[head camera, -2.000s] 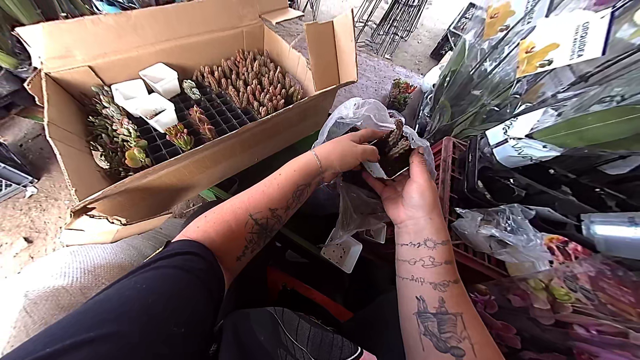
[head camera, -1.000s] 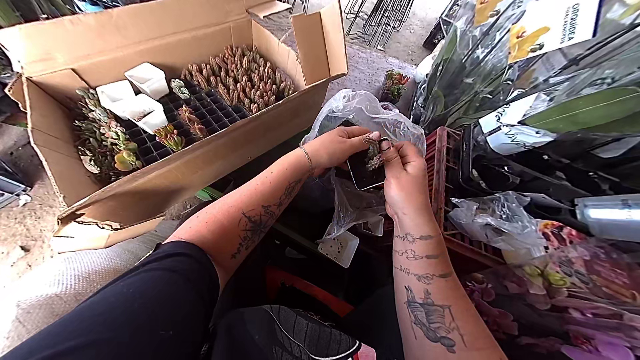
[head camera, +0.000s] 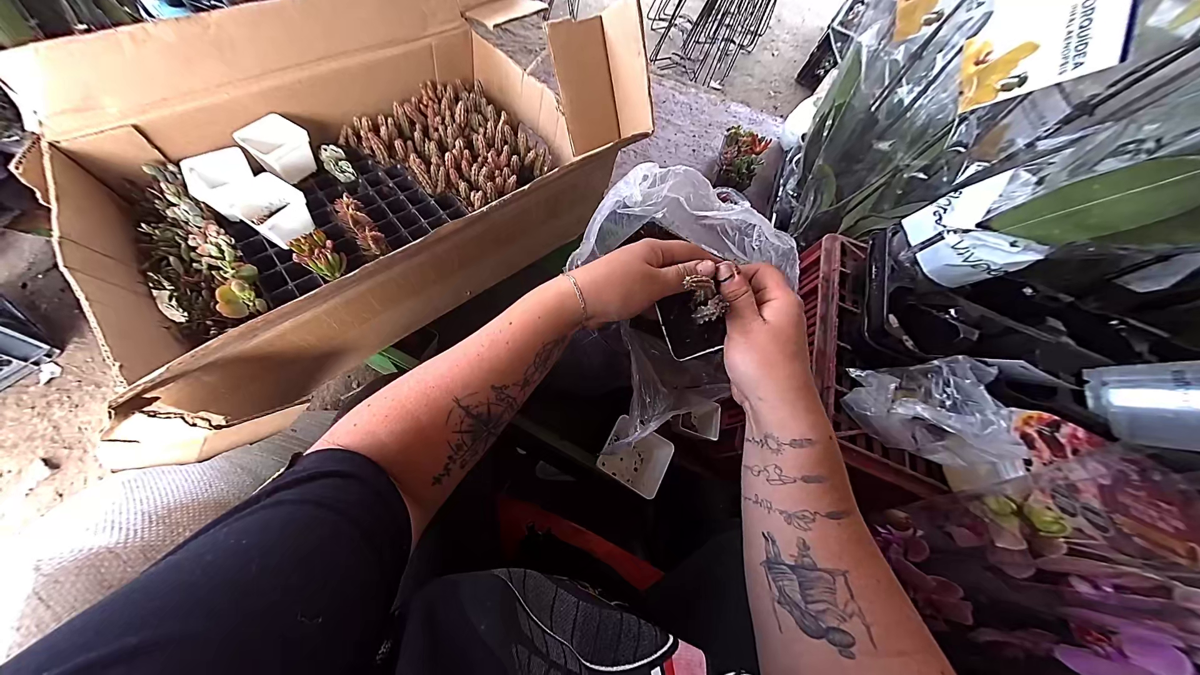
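Note:
My left hand and my right hand meet above a clear plastic bag. Between their fingertips they pinch a small succulent cutting. Just below it is a square pot with dark soil and a pale rim, partly hidden by the fingers. To the left, a cardboard box holds a black cell tray, rows of reddish succulents, grey-green succulents and several white plastic pots. A white pot lies tilted below the bag.
A red plastic crate stands right of the bag. Wrapped orchids with a printed tag fill the upper right, and pink orchids the lower right. Crumpled plastic lies beside the crate. A potted succulent stands behind the bag. A woven sack is lower left.
Two seconds ago my right hand was palm up under the pot and plant; now its fingertips pinch the cutting above the pot, against my left fingertips.

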